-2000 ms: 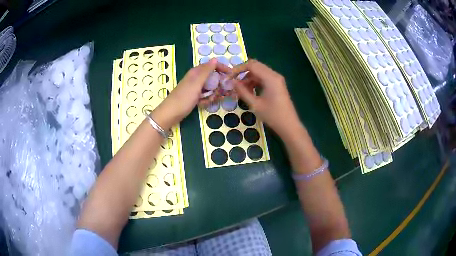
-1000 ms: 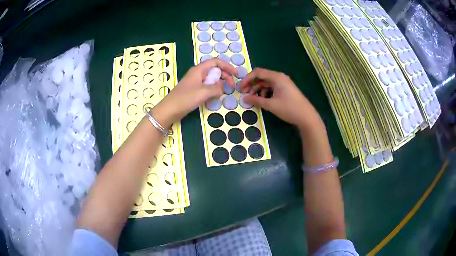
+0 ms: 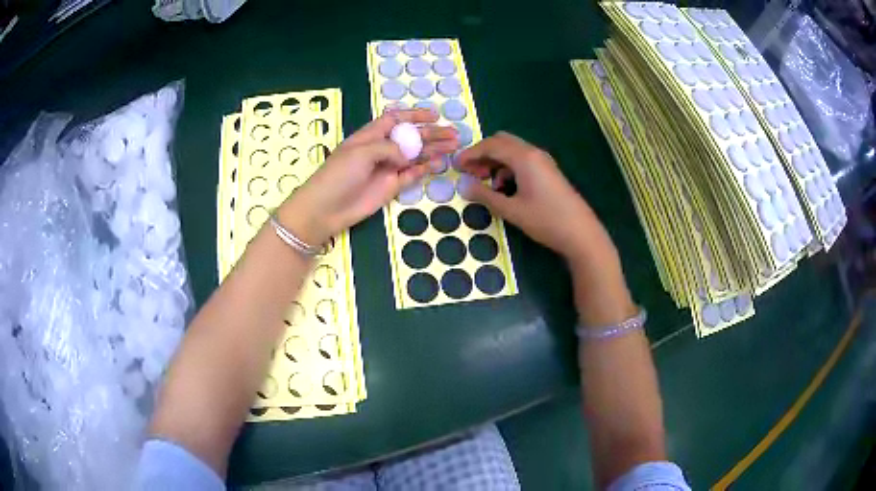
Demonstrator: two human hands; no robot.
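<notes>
The die-cut adhesive sheet (image 3: 431, 295) lies in front of me. Its upper rows hold pale discs; the three rows nearest me are dark open circles. My left hand (image 3: 370, 171) is palm up over the sheet's left side, fingers spread, with a white disc (image 3: 406, 141) on it; whether others lie under it I cannot tell. My right hand (image 3: 523, 189) is over the sheet's right edge, fingers curled, fingertips at the discs in the lowest filled row. Whether it holds a disc is hidden.
Empty die-cut sheets (image 3: 305, 379) overlap left of the working sheet. A clear plastic bag of discs (image 3: 125, 240) is at far left. Finished sheets (image 3: 740, 144) stand fanned at right, with a second clear bag (image 3: 816, 81) beyond. A white round plastic part (image 3: 197, 8) is at the top edge.
My left hand has opened more, showing the disc on it. My right hand has moved from the left hand to the sheet's right side. The white plastic part has appeared at the top.
</notes>
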